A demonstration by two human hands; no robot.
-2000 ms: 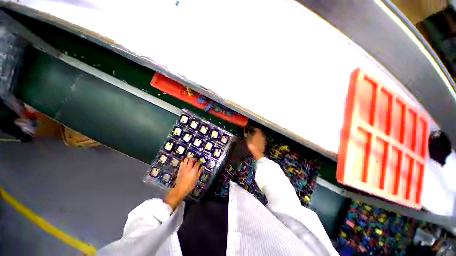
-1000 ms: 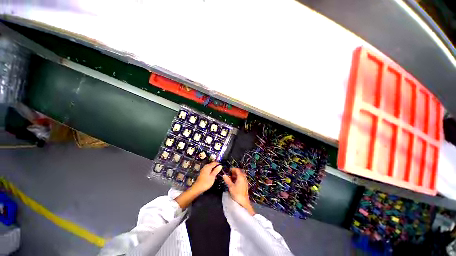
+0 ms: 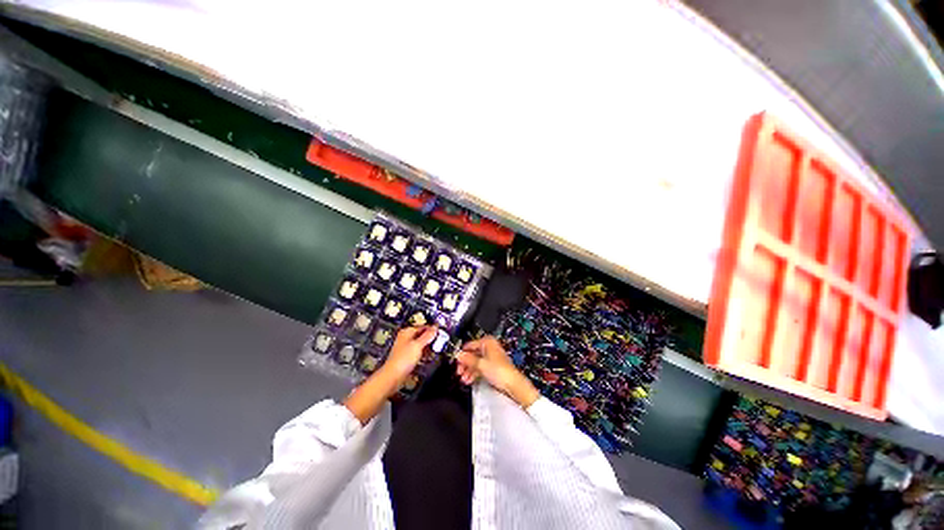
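Observation:
A clear pocketed tray [image 3: 357, 300] lies on the green surface, with small dark squares with pale centres in its pockets. My left hand [image 3: 408, 354] is over the tray's lower right corner, fingers closed on a small whitish part [image 3: 440, 341]. My right hand [image 3: 487, 362] is just right of it, fingertips pinched together near that part; whether it holds something is too small to tell. A dense pile of coloured leaded components [image 3: 590, 352] lies right of my hands. A black mat [image 3: 501, 297] shows between tray and pile.
A long white shelf [image 3: 497, 114] runs above the green work surface [image 3: 238, 248]. A shallow red bin [image 3: 357, 170] with coloured parts lies under its edge. A large red compartment tray [image 3: 805, 264] is on the shelf. A second coloured pile [image 3: 787, 455] lies far right. Clear stacked trays [image 3: 23, 124] stand far left.
My right hand has come back from the pile's upper edge to beside my left hand. My left hand now shows a whitish part at its fingertips and sits slightly higher and further left than a second ago.

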